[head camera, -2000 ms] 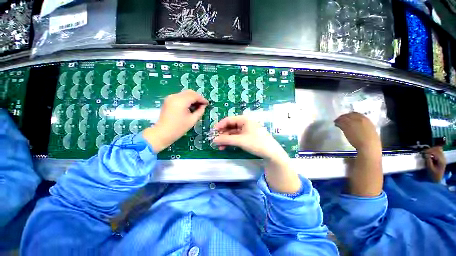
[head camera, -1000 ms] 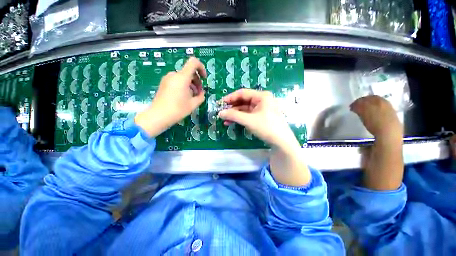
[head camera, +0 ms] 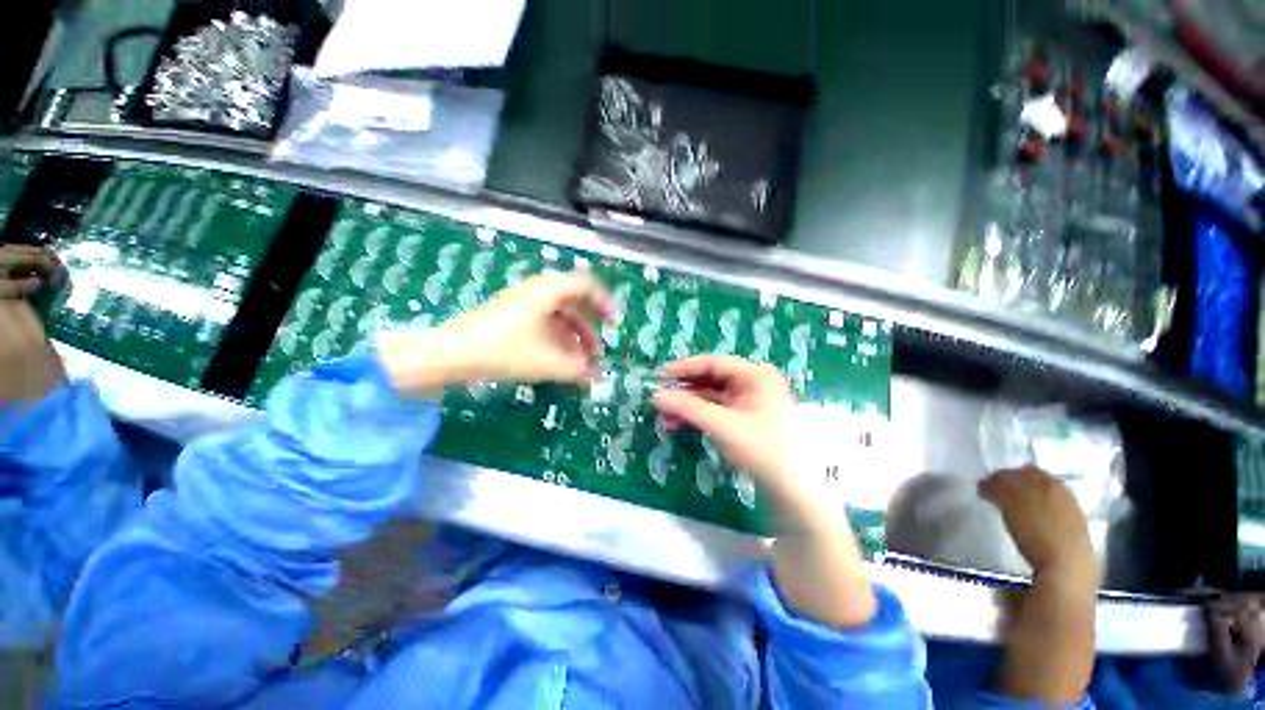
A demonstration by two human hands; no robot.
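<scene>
The green circuit board point(head camera: 569, 451), printed with rows of white half-filled circles, lies tilted in view in front of me. My right hand point(head camera: 738, 413) is over its middle and pinches small silvery leaded components point(head camera: 627, 380) between thumb and fingertips. My left hand point(head camera: 520, 336) is over the board from the left. Its fingertips are close to the components; blur hides whether they touch or hold one.
Beyond the metal rail point(head camera: 832, 275) are a black tray point(head camera: 760, 132) with loose silvery parts, a clear bag point(head camera: 333, 139), a heaped parts tray point(head camera: 222, 76) and blue parts point(head camera: 1221, 298). Another person's hand point(head camera: 1038, 516) is at the right, another point(head camera: 21, 312) far left.
The view has tilted and shifted, showing more of the bench and the left board. My left hand's fingertips have come down from the board's upper part to beside the components in my right hand.
</scene>
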